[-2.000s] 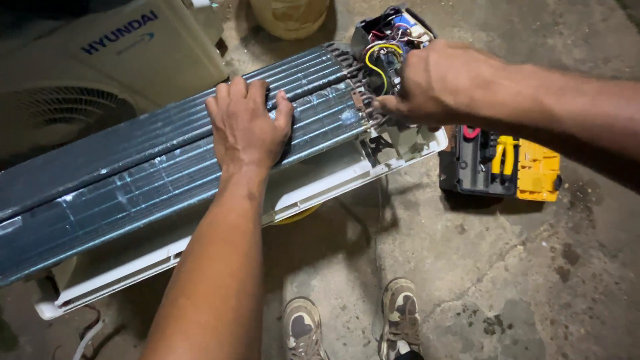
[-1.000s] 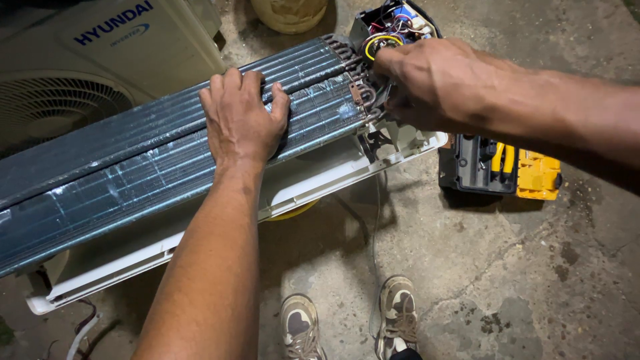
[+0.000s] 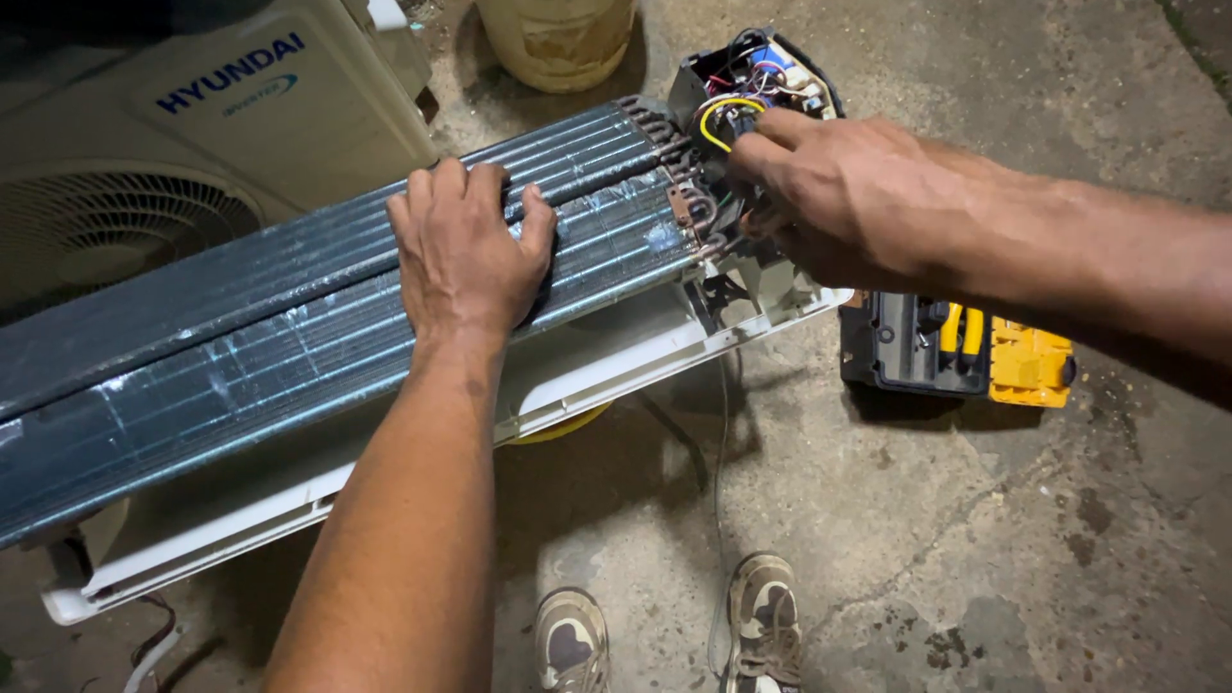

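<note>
My left hand (image 3: 472, 255) lies with fingers spread on the finned evaporator coil (image 3: 318, 327) of an indoor air conditioner unit. Under the coil shows the white plastic chassis (image 3: 616, 371). At the coil's right end, copper return bends (image 3: 688, 197) stick out. My right hand (image 3: 813, 197) is beside them, fingers bent, at the near side of a black electrical box (image 3: 688, 91) full of wires. A yellow wire (image 3: 709, 120) loops just by its fingertips. Whether the fingers grip anything is hidden by the hand.
A Hyundai outdoor unit (image 3: 231, 82) stands at the upper left, a stained bucket (image 3: 558, 43) beyond the coil. On the concrete floor at right lies an open black and yellow tool case (image 3: 1030, 361) with yellow-handled tools. A thin cable (image 3: 720, 500) runs near my shoes (image 3: 765, 616).
My right hand has shifted slightly about the wiring end and its fingers have changed pose. My left hand remains on the coil.
</note>
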